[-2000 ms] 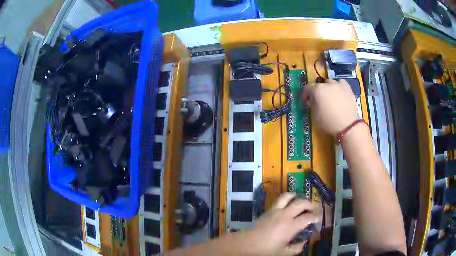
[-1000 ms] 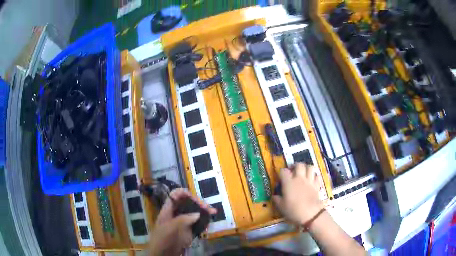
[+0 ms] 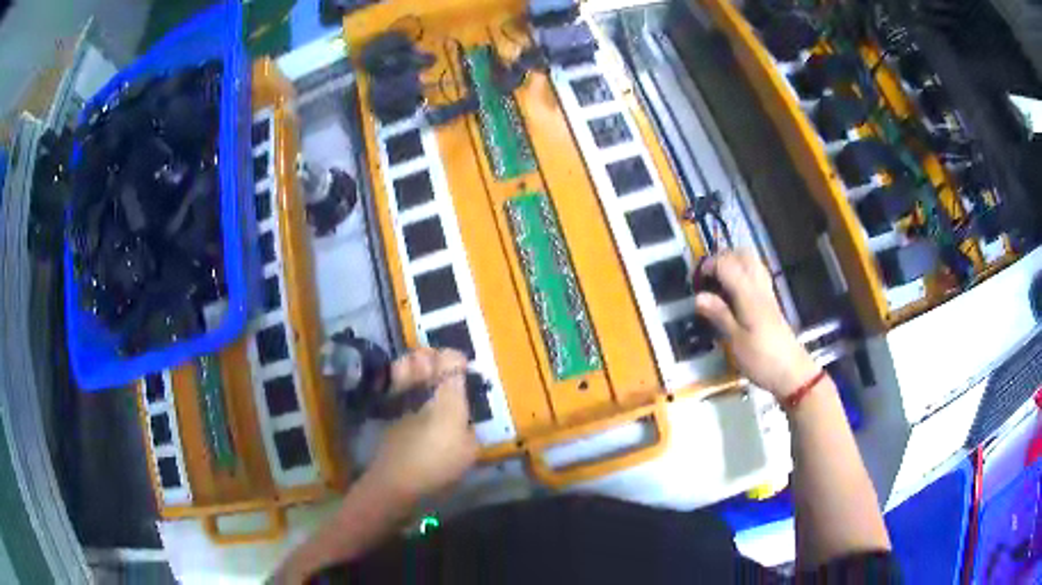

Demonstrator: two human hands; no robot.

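Note:
An orange test tray point(image 3: 583, 429) with two green connector boards point(image 3: 554, 286) lies before me. Black adapters point(image 3: 397, 78) fill its far slots; the nearer slots show square black openings. My left hand point(image 3: 425, 429) is at the tray's near left corner, fingers curled on a dark, blurred shape that looks like a power adapter, mostly hidden by the hand. My right hand point(image 3: 748, 320) is over the tray's right edge, fingers closed on a black cable bundle point(image 3: 708, 217) that sticks up past them. Whether an adapter is inside that hand is hidden.
A blue basket point(image 3: 242, 194) heaped with black adapters rests over the left-hand tray point(image 3: 309, 486). Round black fittings point(image 3: 331, 200) sit between the trays. A loaded orange tray point(image 3: 817, 171) stands right, beyond metal rails point(image 3: 697, 137). Blue and red bins point(image 3: 931, 520) are at lower right.
The view has shifted, so the tray sits higher. The right hand has moved from the tray's right slots to its outer edge, now with a cable bundle. The left hand has turned palm-down at the near left corner.

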